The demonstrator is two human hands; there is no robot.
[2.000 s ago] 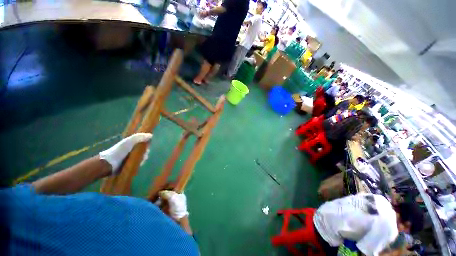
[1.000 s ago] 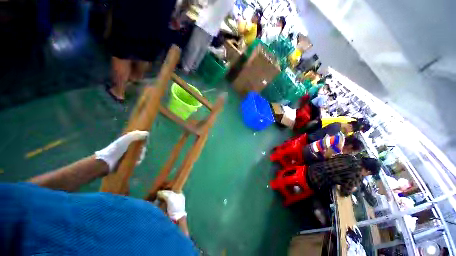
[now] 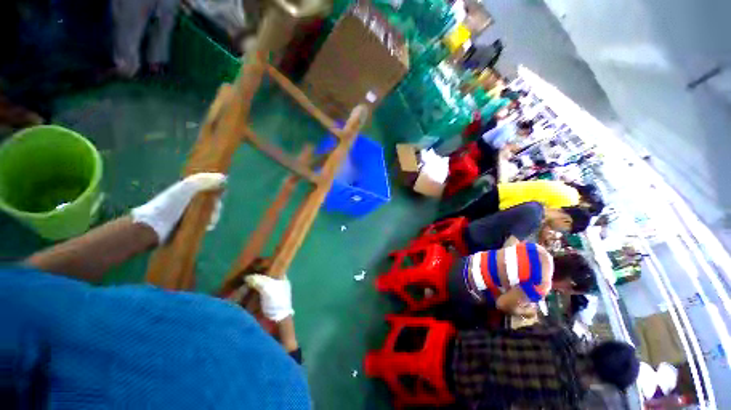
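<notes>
A bare brown wooden stool [image 3: 295, 232] is held up in front of my body, its splayed legs and crossbars pointing forward and away from me. My left hand [image 3: 178, 207], in a white knit glove, is closed around the stool's left side. My right hand [image 3: 272, 297], also in a white glove, grips the stool low on its right side, close to my blue shirt. The fingers of both hands are partly hidden behind the wood.
A lime-green bucket [image 3: 52, 180] stands on the floor at left. A blue bin [image 3: 358, 174] and a large carton [image 3: 353, 60] are ahead. Red stools [image 3: 411, 360] with seated people line the bench at right. A person's legs [image 3: 144, 36] show at top left.
The view has moved forward over the floor. The green bucket has passed to the left, and the blue bin, carton and seated people are nearer. Both hands keep the same hold on the stool.
</notes>
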